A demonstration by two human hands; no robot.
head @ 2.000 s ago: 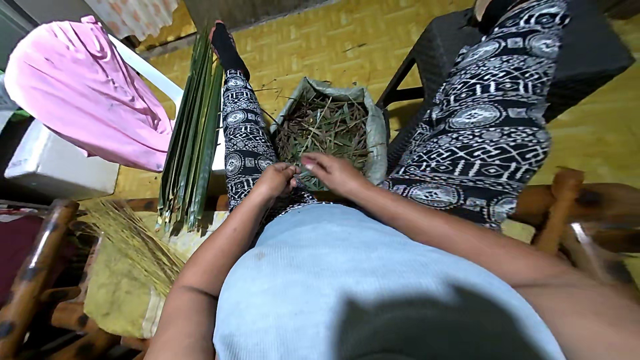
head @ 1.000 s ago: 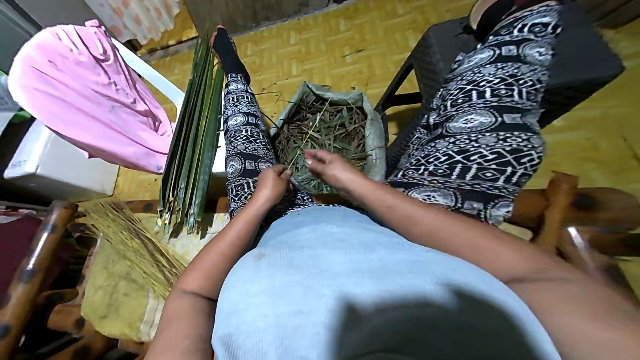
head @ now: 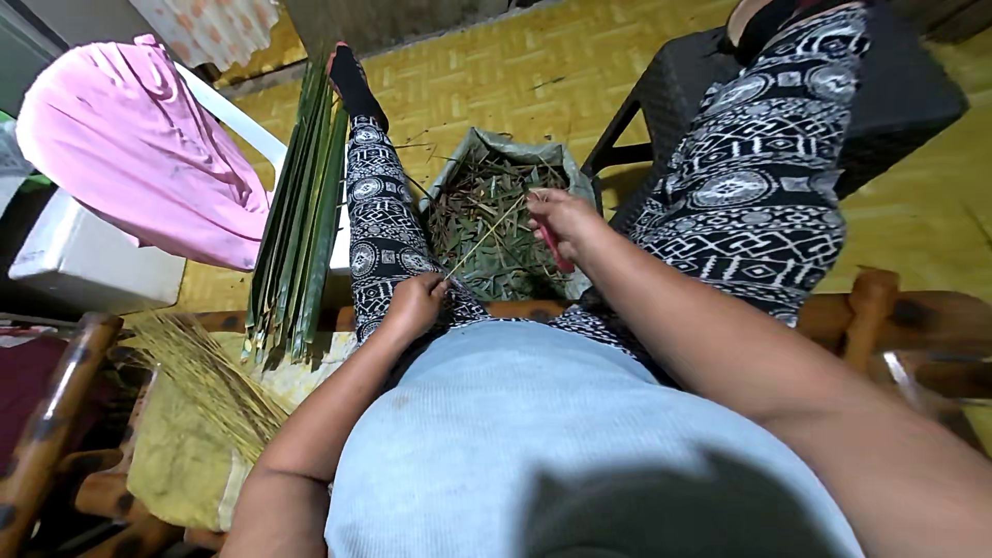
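Note:
My left hand (head: 418, 301) is closed on one end of a thin pale leaf rib (head: 488, 235), close to my thigh. My right hand (head: 564, 221) is at the rib's upper end and also holds a tool with a red handle (head: 554, 246); its blade is not clearly visible. Beneath both hands an open woven sack (head: 577, 174) holds green and brown leaf scraps (head: 496, 205). A bundle of long green palm leaflets (head: 298, 225) leans left of my leg. Thin yellowish ribs (head: 217, 380) lie in a loose bunch left of my left forearm.
A pink cloth (head: 147, 147) hangs over a white plastic chair (head: 232, 116), beside a white box (head: 97, 252). My other leg rests on a dark woven-pattern stool (head: 903, 116). Wooden seat framing (head: 872, 310) runs along both sides, with a yellow cloth (head: 178, 457) at the left.
My right hand has moved up and away from my left hand, and the pale rib now spans the gap between them. The red handle has come into view. My left hand has barely moved.

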